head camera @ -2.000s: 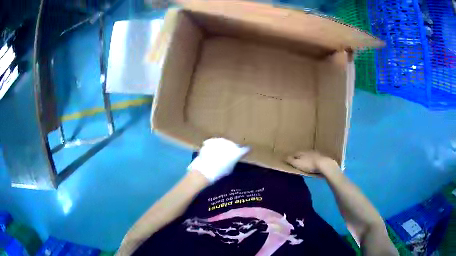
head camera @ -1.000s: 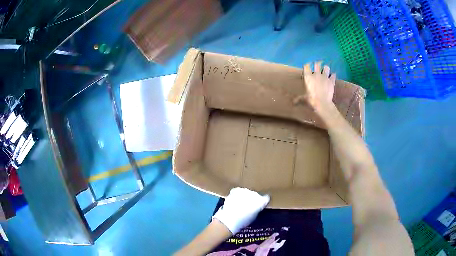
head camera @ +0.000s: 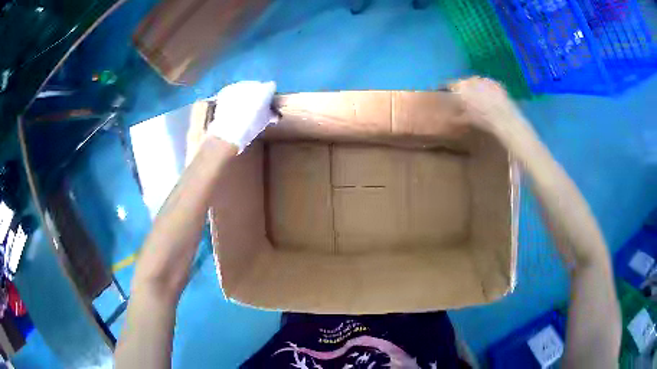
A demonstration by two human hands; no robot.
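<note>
An open, empty cardboard carton (head camera: pixel 367 281) is right in front of me, its opening facing up towards me. My left hand (head camera: pixel 243 114), in a white glove, grips the far left part of the carton's rim. My right hand (head camera: pixel 479 97), bare and slightly blurred, grips the far right part of the rim. The fingertips of both hands are hidden behind the cardboard.
Blue mesh crates (head camera: pixel 558 43) and a green mesh crate (head camera: pixel 486 43) are at the upper right. Another brown carton (head camera: pixel 191 36) lies at the upper left. A white sheet or panel (head camera: pixel 155 155) is left of my carton. Blue crates (head camera: pixel 529 342) are at the lower right.
My left hand has moved from the near rim to the far left rim. My right hand has gone from the near rim to the far wall, then the far right rim. The carton has shifted and turned.
</note>
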